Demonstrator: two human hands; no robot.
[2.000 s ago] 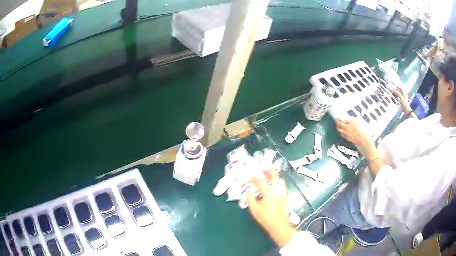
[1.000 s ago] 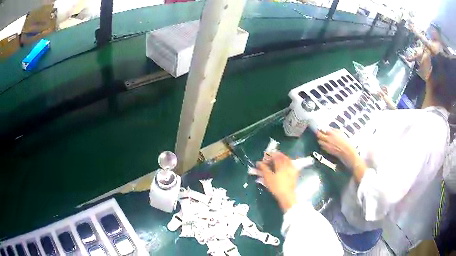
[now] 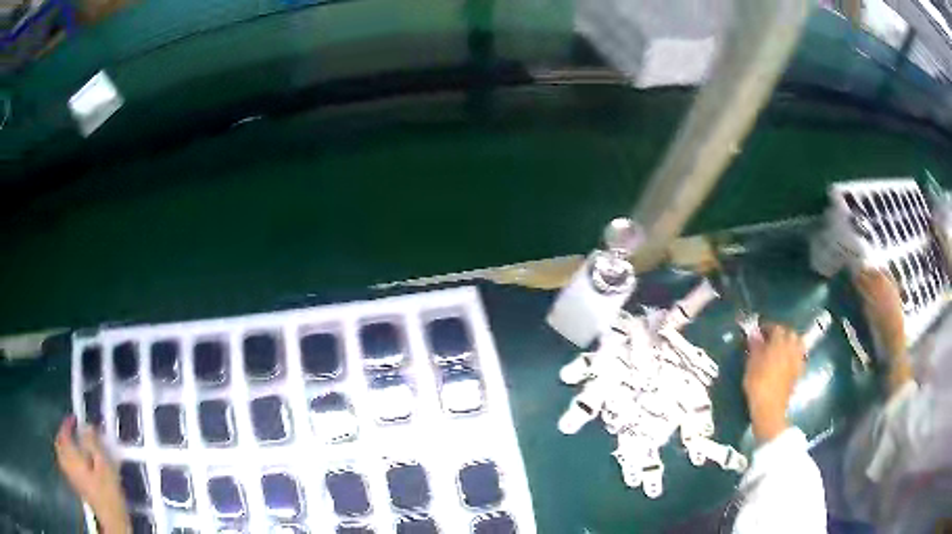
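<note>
A white blister tray (image 3: 303, 448) with rows of dark watch bodies (image 3: 264, 357) lies in front of me, cut off by the lower edge. My left hand (image 3: 92, 471) is at the tray's left edge; whether it grips the edge is unclear. White strap pieces (image 3: 649, 391) lie in a loose pile right of the tray. My right hand (image 3: 775, 378) is right of the pile, fingers bent over the green ledge. Something pale is at its fingertips, too blurred to tell if held. Another strap piece (image 3: 817, 330) lies just beside it.
A white dispenser bottle (image 3: 591, 305) with a shiny round top stands between tray and post (image 3: 720, 125). The dark-green belt (image 3: 313, 198) runs behind, with a white block (image 3: 676, 61) and small white box (image 3: 96, 102). At right, another person's hand (image 3: 885, 313) is beside a second tray (image 3: 887, 224).
The view has swung left, bringing more of the near tray and my left hand into sight. My right hand has moved from the strap pile to the ledge right of it.
</note>
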